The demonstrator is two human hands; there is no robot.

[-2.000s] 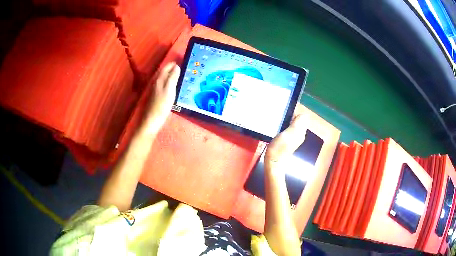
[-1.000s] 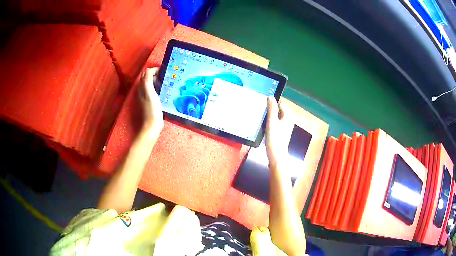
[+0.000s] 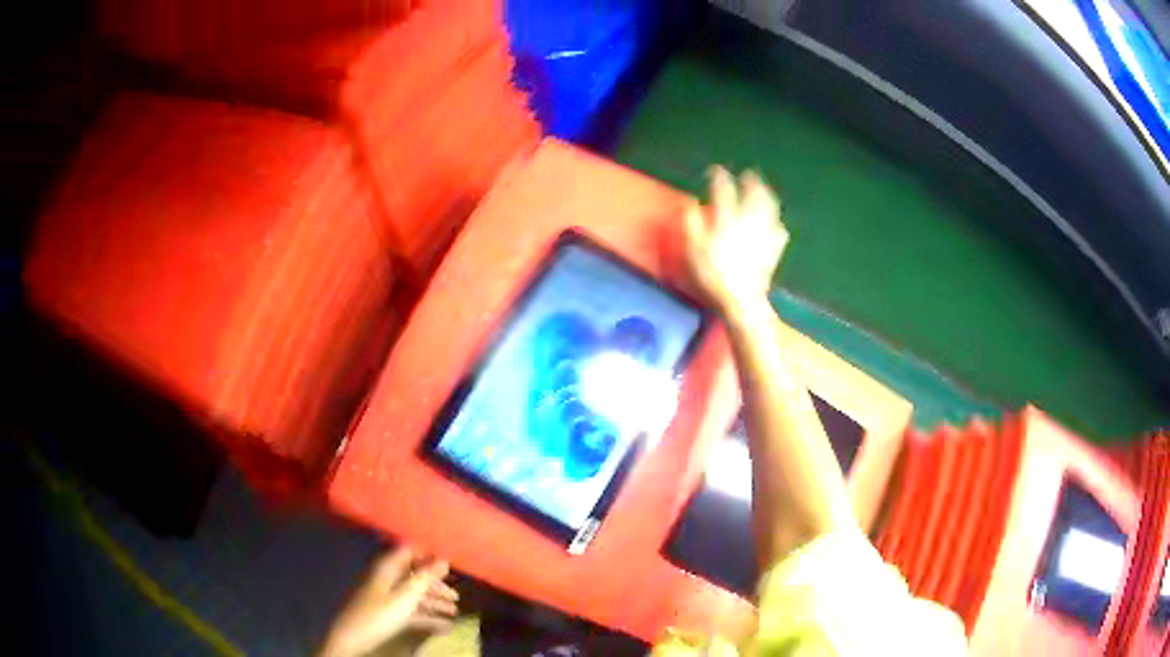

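A tablet computer lies screen up on an orange-red foam sheet. Its screen shows a blue swirl desktop with a bright glare spot. A small white label shows at its lower corner. My right hand is off the tablet, above the far edge of the foam, fingers apart and blurred. My left hand is below the near edge of the foam, blurred, fingers partly curled, with nothing seen in it.
A dark tablet lies to the right, partly behind my right forearm. Another tablet lies on a foam stack farther right. A tall foam stack stands at left. A blue bin is behind, beside the green surface.
Both hands have let go of the tablet, which now lies turned on the foam. The white window on its screen is gone. My right hand moved to the far side, my left towards me.
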